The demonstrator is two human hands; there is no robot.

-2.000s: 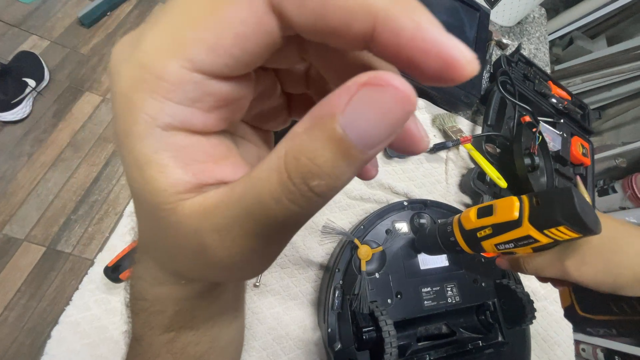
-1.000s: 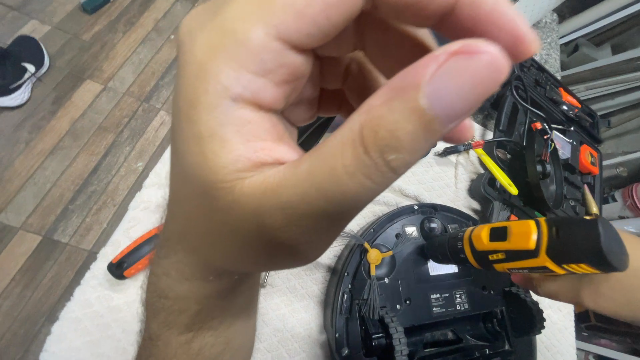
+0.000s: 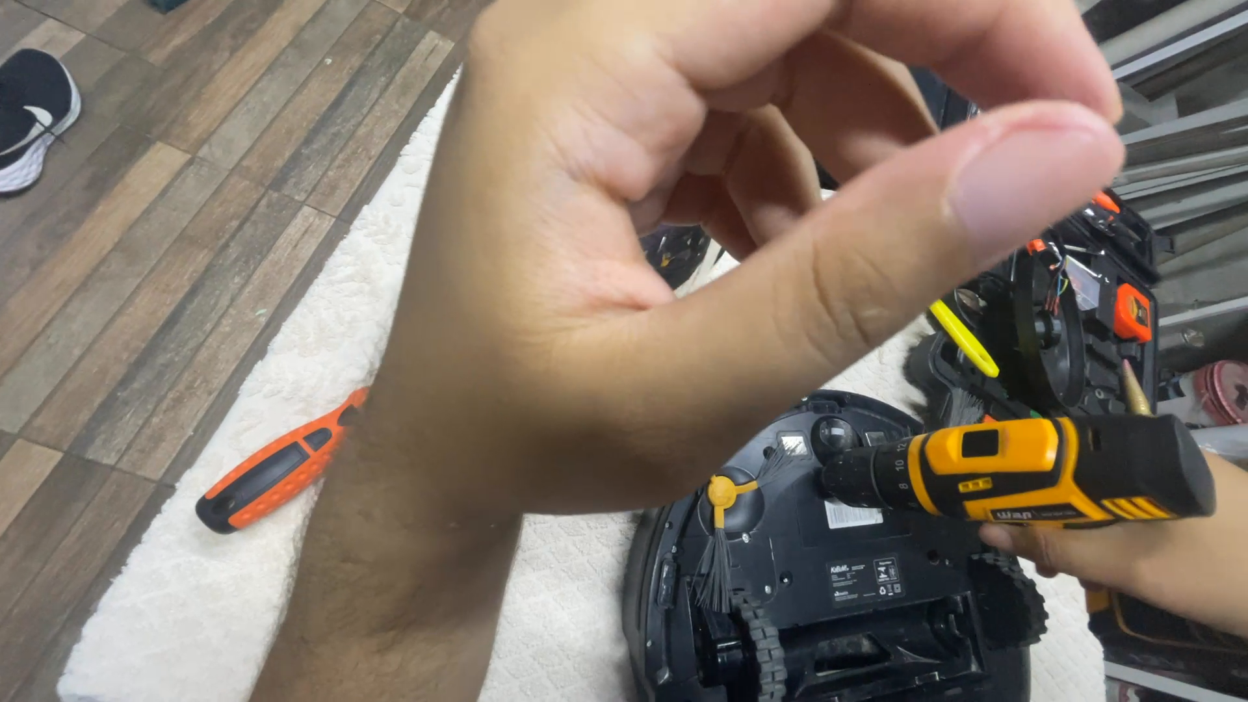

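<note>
My left hand (image 3: 702, 234) is raised large and close to the camera, thumb and index finger curved apart; nothing shows between them. My right hand (image 3: 1063, 556) grips a yellow and black WAP cordless drill (image 3: 1043, 473) from below, mostly hidden by its body. The drill points left, its chuck over an upside-down robot vacuum (image 3: 838, 595) near the small front wheel; the tip is not visible. The vacuum shows a yellow-hubbed side brush (image 3: 722, 491) and treaded wheels. An orange and black tool handle (image 3: 278, 468) lies on the white cloth, partly behind my left forearm.
A black tool case (image 3: 1107, 322) with an orange item and cables lies at the right. A yellow-handled tool (image 3: 963, 338) is beside it. Metal bars (image 3: 1189, 166) stand at the right edge. The white textured cloth (image 3: 575, 585) borders a wood-look floor (image 3: 195, 195) with a black shoe (image 3: 34, 117).
My left hand has moved right across the view, covering the brush seen earlier near the tool case. The orange handle shows more than two seconds ago. The drill stays over the vacuum.
</note>
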